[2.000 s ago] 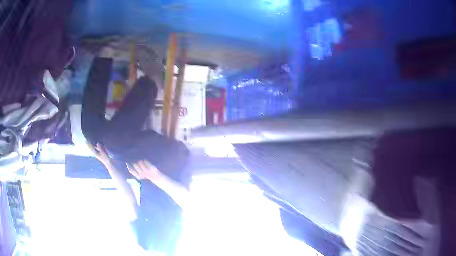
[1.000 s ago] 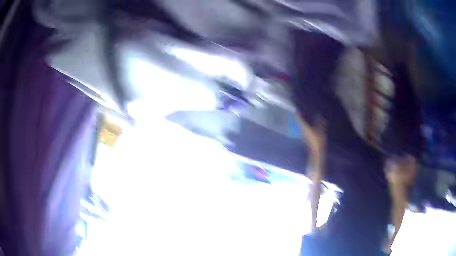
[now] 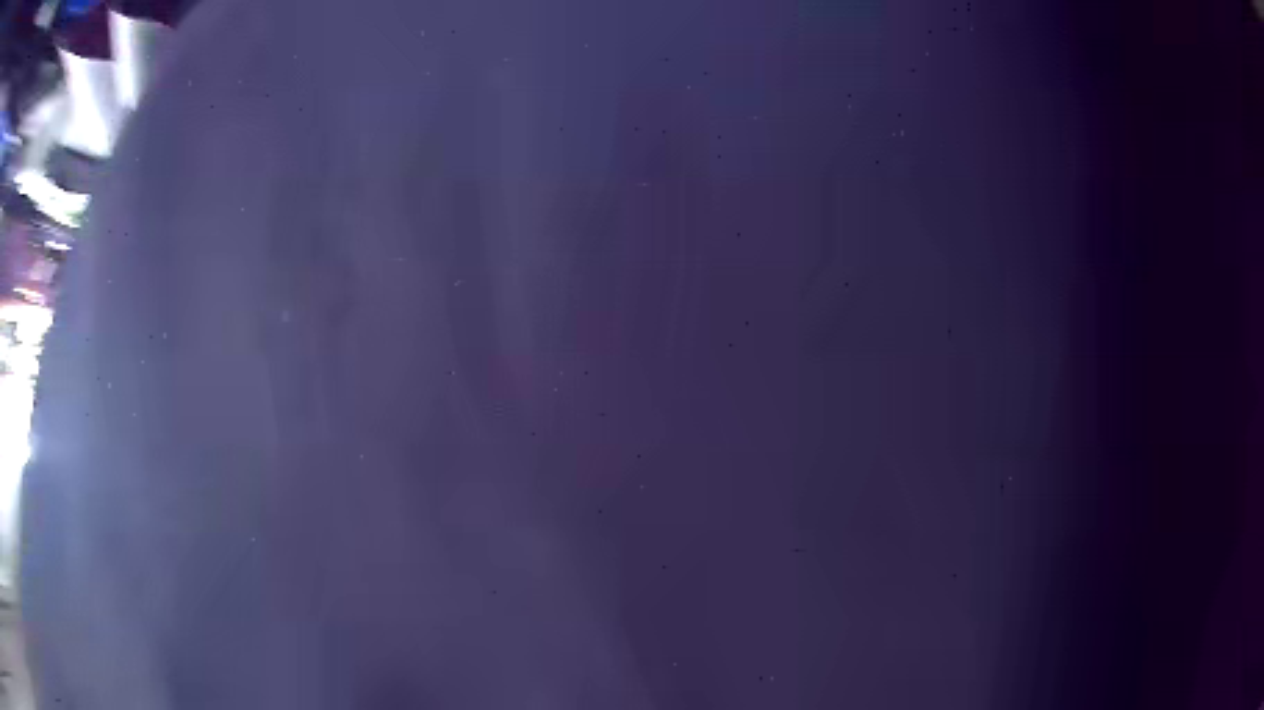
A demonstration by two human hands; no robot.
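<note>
A dark purple-grey surface, apparently cloth (image 3: 555,361), fills nearly the whole view very close to the camera. It is blurred, with faint soft folds, and turns almost black along the right side. Its curved edge runs down the left of the picture. Neither of my hands shows; whether they hold this cloth cannot be told.
A narrow strip at the left edge shows blurred white cloth-like shapes (image 3: 86,104) at the upper left. Below them is a very bright, overexposed area (image 3: 14,430). Everything behind the dark surface is hidden.
The people, the blue area and the pale cloth seen earlier are now covered by the dark surface. Only a thin strip of the surroundings remains at the left.
</note>
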